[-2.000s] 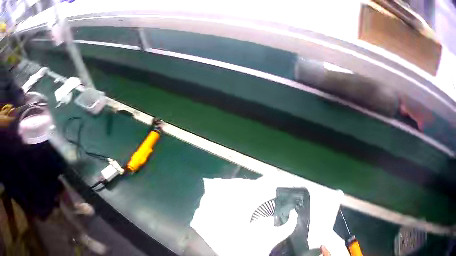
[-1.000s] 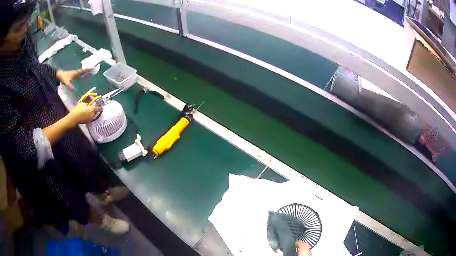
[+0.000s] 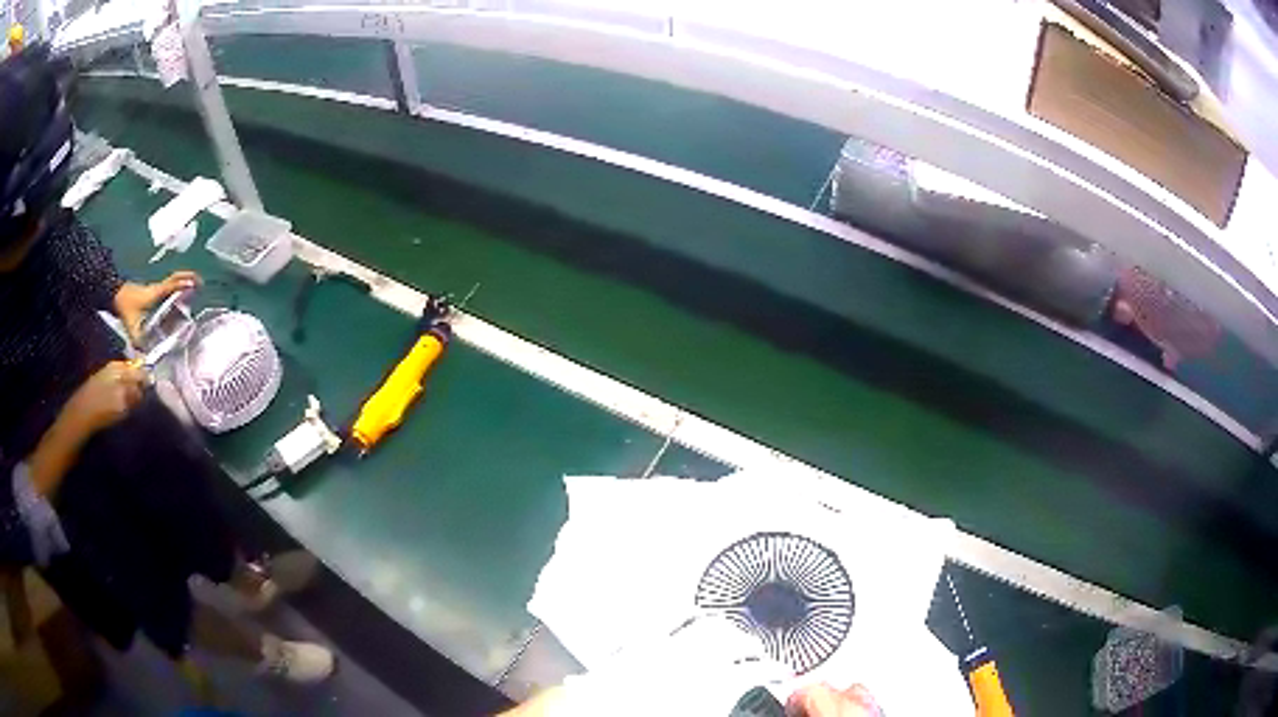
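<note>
A dark round slatted grille [image 3: 775, 602] with a solid centre lies on the white cloth [image 3: 617, 560]. My left hand [image 3: 708, 656], in a white glove, is at the grille's lower left edge and blends into the cloth; its grip is unclear. My right hand [image 3: 837, 700], bare and cut off by the bottom edge, has its fingers at a dark green part [image 3: 758, 702]. Most of that part is out of the picture. A yellow electric screwdriver [image 3: 988, 686] is right of the cloth, its bit pointing away.
Another yellow screwdriver [image 3: 400, 392] lies on the bench left of the cloth. A clear screw bin [image 3: 1135, 663] is at the right, another bin [image 3: 252, 244] at the far left. A person [image 3: 84, 406] there handles a white fan [image 3: 229, 370]. A grey wrapped roll [image 3: 967, 231] lies across the belt.
The dark green part has moved off the grille towards the bottom edge, leaving the round grille exposed. My gloved left hand shows again. The camera has swung right.
</note>
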